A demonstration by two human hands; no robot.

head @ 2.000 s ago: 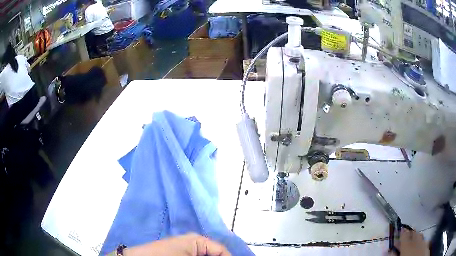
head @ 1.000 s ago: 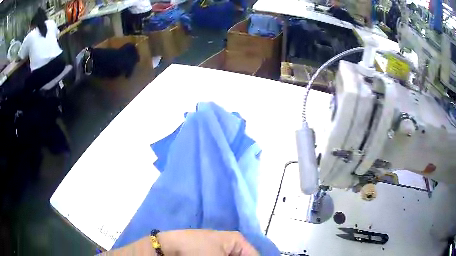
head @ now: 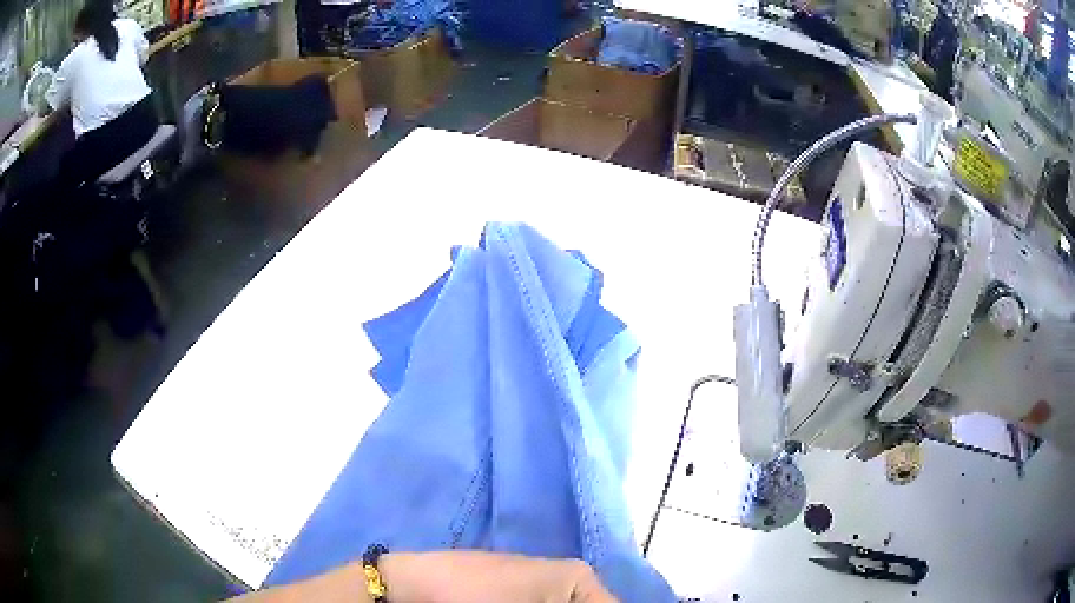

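Note:
A blue denim garment piece (head: 472, 389) lies bunched in long folds on the white table, with a stitched seam running down its right side. My left hand (head: 495, 580), with a dark and gold bracelet at the wrist, lies over its near part at the bottom edge of the view. The fingers are cut off by the edge, so their hold on the cloth is hidden. My right hand is not in view.
The off-white sewing machine head (head: 872, 295) stands at the right, with a gooseneck lamp (head: 760, 377) beside it. Black thread snips (head: 870, 562) lie right of the needle plate (head: 778, 492). A seated person (head: 104, 80) and cardboard boxes (head: 613, 83) are behind.
The view has turned right-to-left, so the machine sits farther right. The right hand and the shears, seen two seconds ago, are out of view. The cloth folds have shifted and show the seam.

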